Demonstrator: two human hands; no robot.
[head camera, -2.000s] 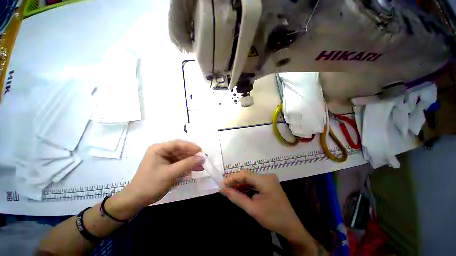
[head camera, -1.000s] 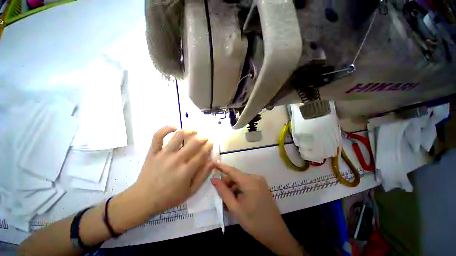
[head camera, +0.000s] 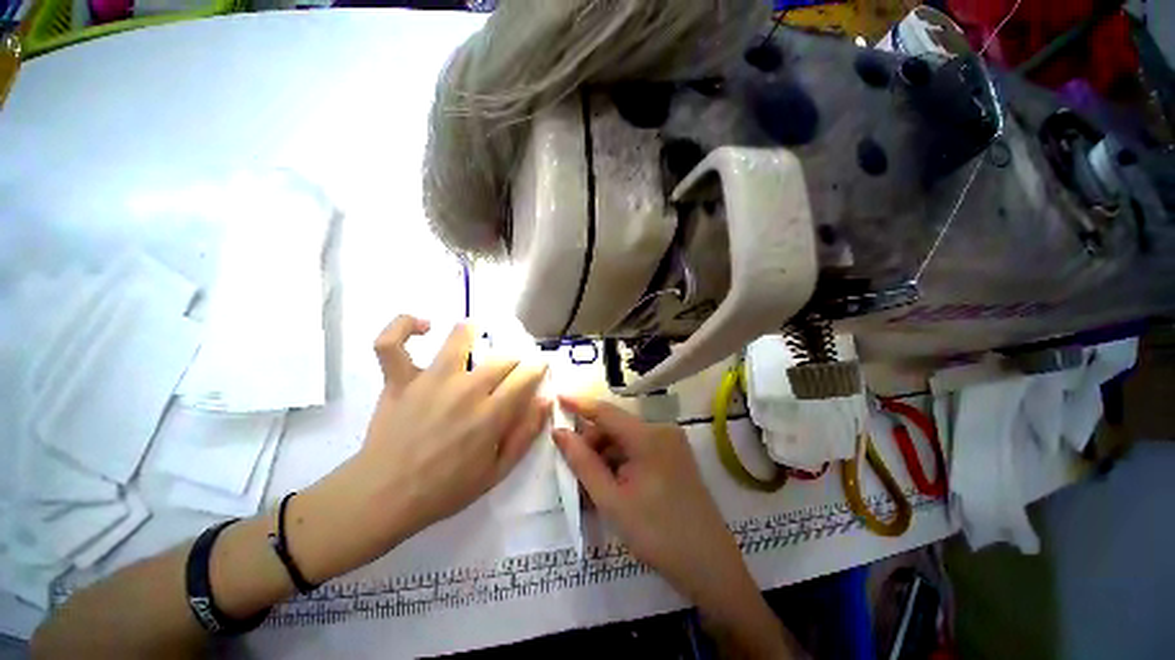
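A white fabric piece (head camera: 531, 496) lies under my hands in front of the sewing machine (head camera: 657, 232), with a folded edge standing up on its right side. My left hand (head camera: 451, 406) presses flat on it with fingers spread. My right hand (head camera: 631, 471) pinches its right edge between thumb and fingers. The fabric's far end is near the needle area, which the machine head and glare hide. Stacks of white cut pieces (head camera: 264, 310) lie to the left.
Yellow-handled scissors (head camera: 729, 445) and red-handled scissors (head camera: 925, 451) lie right of my right hand, partly under a white fabric pile (head camera: 805, 419). More white pieces (head camera: 999, 451) hang at the far right. A printed ruler (head camera: 451, 578) runs along the front edge. A green basket (head camera: 123, 23) stands top left.
Since two seconds ago, the fabric has gone from being held at the front edge to lying closer to the needle. My left hand has flattened onto it. The camera view has shifted.
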